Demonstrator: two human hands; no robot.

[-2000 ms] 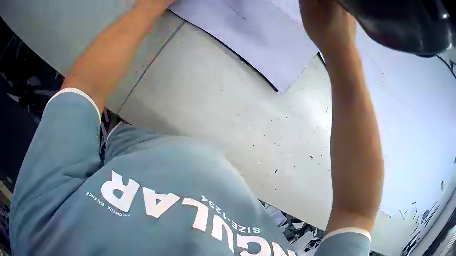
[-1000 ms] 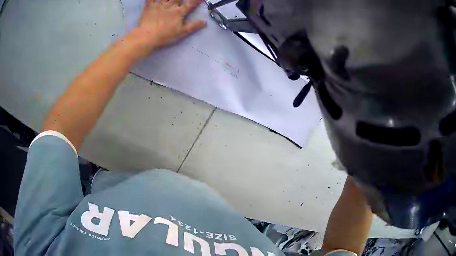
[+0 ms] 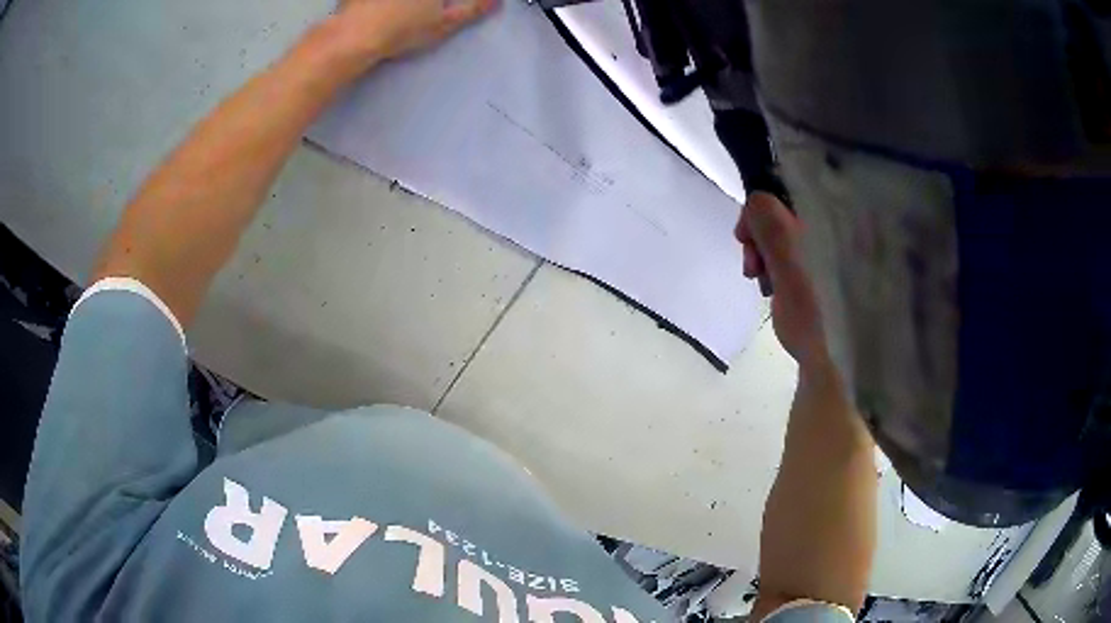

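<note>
The cloth cutting machine (image 3: 914, 280), a large dark grey and blue housing, fills the upper right. My right hand (image 3: 775, 262) is closed around its black handle (image 3: 746, 152), partly hidden by the housing. A fabric lay with a pale paper marker (image 3: 560, 158) on top lies in front of me, its dark edge showing along the near side and along a cut on the far side. My left hand (image 3: 408, 22) rests on the paper at the top edge, partly cut off by the picture. The knife and base plate are hidden or out of view.
The off-white cutting table (image 3: 353, 280) has a panel seam running towards me. More pale paper (image 3: 694, 116) lies beyond the cut, under the machine. Dark and white scraps (image 3: 682, 578) lie below the table's near edge.
The machine came in from the upper right over the lay, and its housing has since turned. A dark gap now runs along the lay's far side. My left hand moved onto the paper, then slightly up.
</note>
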